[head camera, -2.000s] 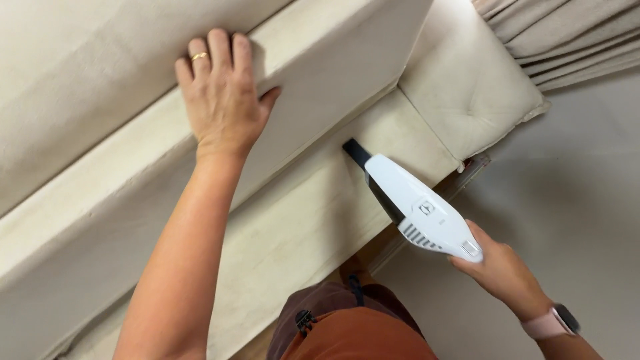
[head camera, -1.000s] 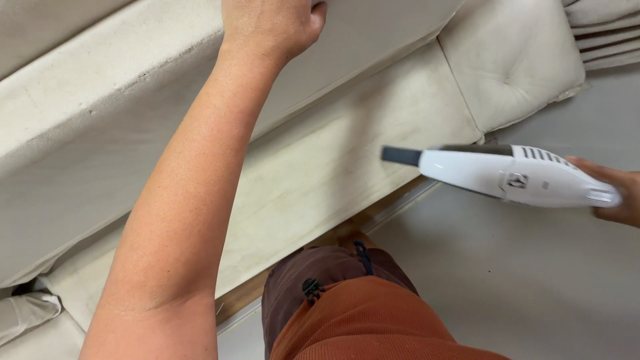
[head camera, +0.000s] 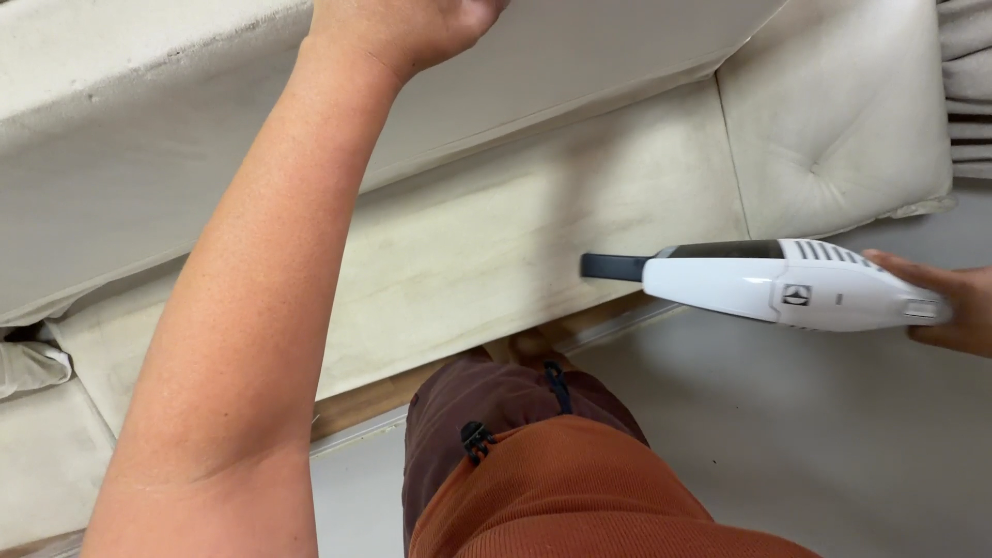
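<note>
My right hand grips the rear handle of a white Electrolux handheld vacuum cleaner at the right. Its dark crevice nozzle points left, over or on the cream sofa base; whether it touches is unclear. My left hand is partly cut off by the top edge, at the raised cream seat cushion. Its fingers are out of sight, so what they hold cannot be seen. My left forearm crosses the cushion and the base.
A tufted cream cushion section stands at the upper right, beside a grey curtain. Below the base run a wooden strip and a grey surface. Crumpled cream fabric lies at the far left.
The vacuum cleaner has swung from a slant to nearly level, its nozzle now at the base's lower edge. My left hand, wholly visible on the cushion two seconds ago, is now partly out of view.
</note>
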